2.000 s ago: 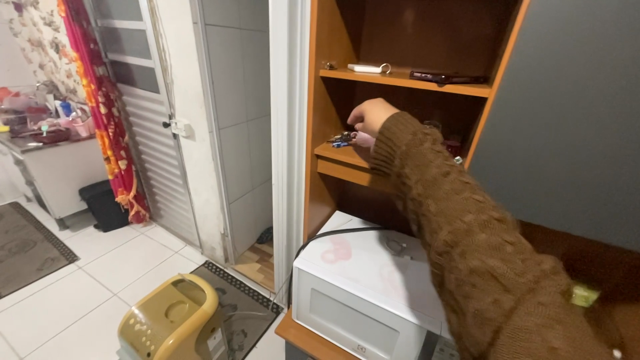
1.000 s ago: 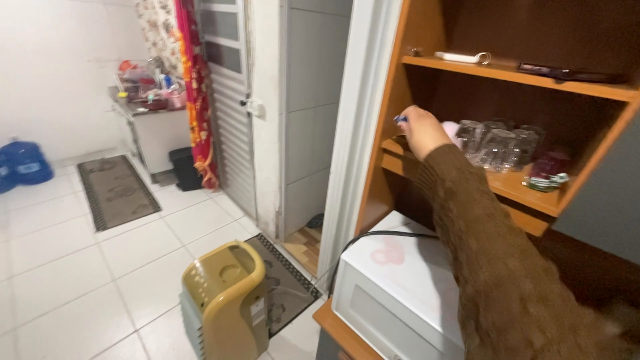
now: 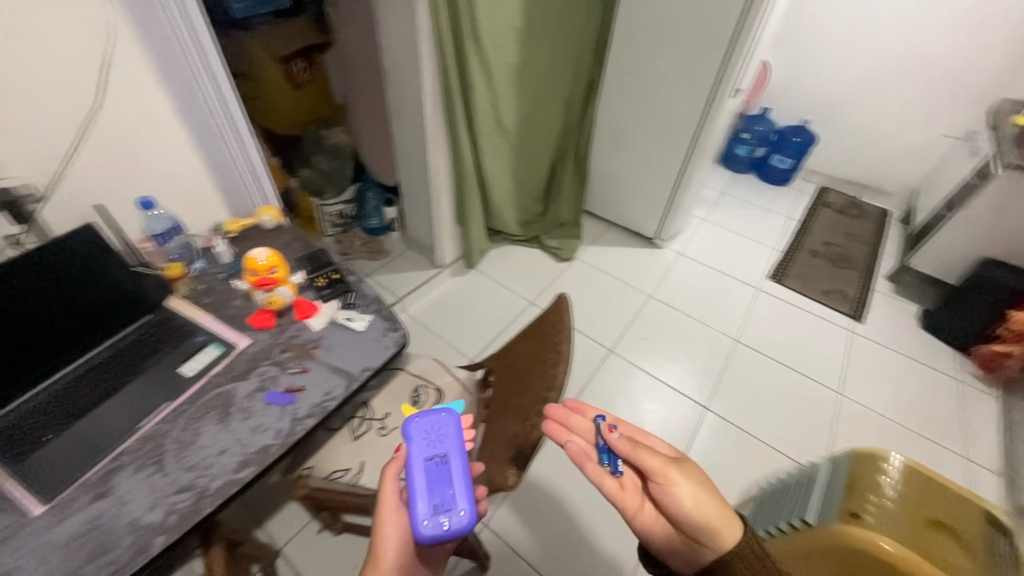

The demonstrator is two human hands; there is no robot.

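A purple plastic toy [image 3: 440, 476] with its battery compartment facing me lies in my left hand [image 3: 392, 512], the fingers wrapped around its sides. Yellow and cyan tips show at its top end. To the right, my right hand [image 3: 648, 480] is turned palm up and holds small blue batteries [image 3: 608, 448] under the thumb. A small purple piece [image 3: 280, 397], perhaps a cover, rests on the dark table [image 3: 240, 432] beside a small dark red item.
A laptop [image 3: 88, 352], a yellow toy duck [image 3: 270, 288] and a water bottle [image 3: 164, 228] stand on the table. A wooden chair [image 3: 520, 392] is just beyond my hands. At lower right is a tan plastic appliance [image 3: 888, 512]; a mat [image 3: 836, 252] lies farther off.
The view has swung far left, from the shelf to the table. My right hand has left the shelf and now holds blue batteries. My left hand and the purple toy have come into view.
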